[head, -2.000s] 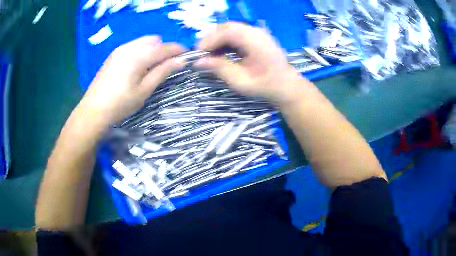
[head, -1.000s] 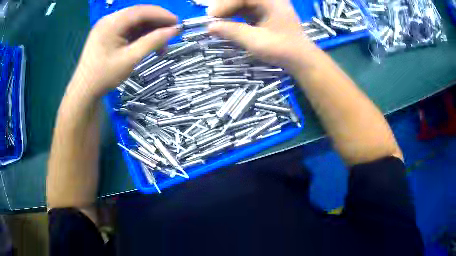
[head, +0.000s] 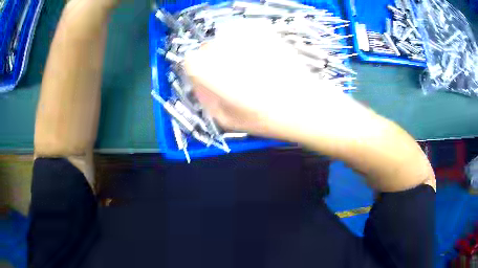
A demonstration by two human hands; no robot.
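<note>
The near tray, shallow and blue, is heaped with silver assembled units that have thin pale rods. My right hand lies over the left and middle part of the heap. It is overexposed and blurred, and its fingertips and anything in them cannot be made out. My left forearm reaches up at the left, and my left hand is cut off by the top edge.
The right-hand tray holds loose metal sleeves. The clear plastic bag of silver tubes lies to its right. The side tray with thin parts is at the far left. The green bench top ends in front of my body.
The view has shifted, so the near tray sits higher and further right. My hands have parted: the right came down over the heap, and the left went out past the top edge.
</note>
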